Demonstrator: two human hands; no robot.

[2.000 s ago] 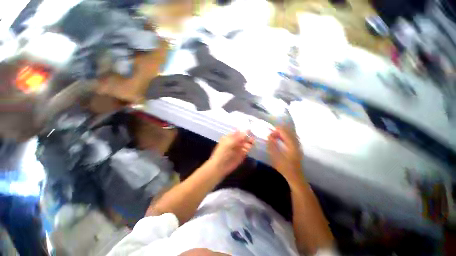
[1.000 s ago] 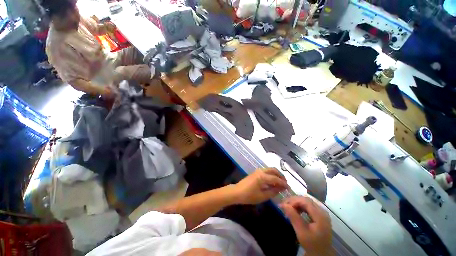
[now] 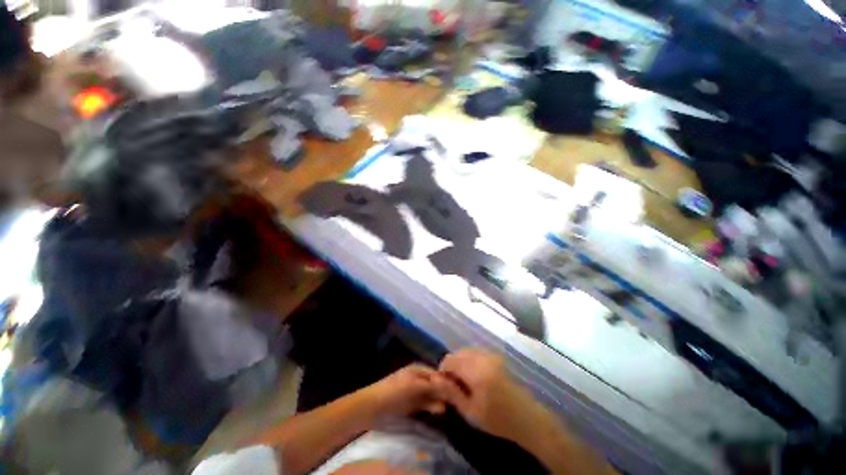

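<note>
My left hand and my right hand are together at the table's front edge, fingers touching or nearly so. The view is blurred, and whether they hold anything small between them cannot be told. Dark grey curved cut panels lie on the white table beyond my hands, some overlapping, with small dark labels on them. One panel reaches to the left end of the white sewing machine. The needle area is too blurred to read.
Grey fabric heaps lie at the left. A wooden surface holds more grey pieces. Black cloth and a small round roll lie behind the machine. Thread cones stand at the right. Part of a person shows far left.
The view has turned and blurred. My hands have come closer together and lower, towards my body. The panels lie in the same arrangement on the table.
</note>
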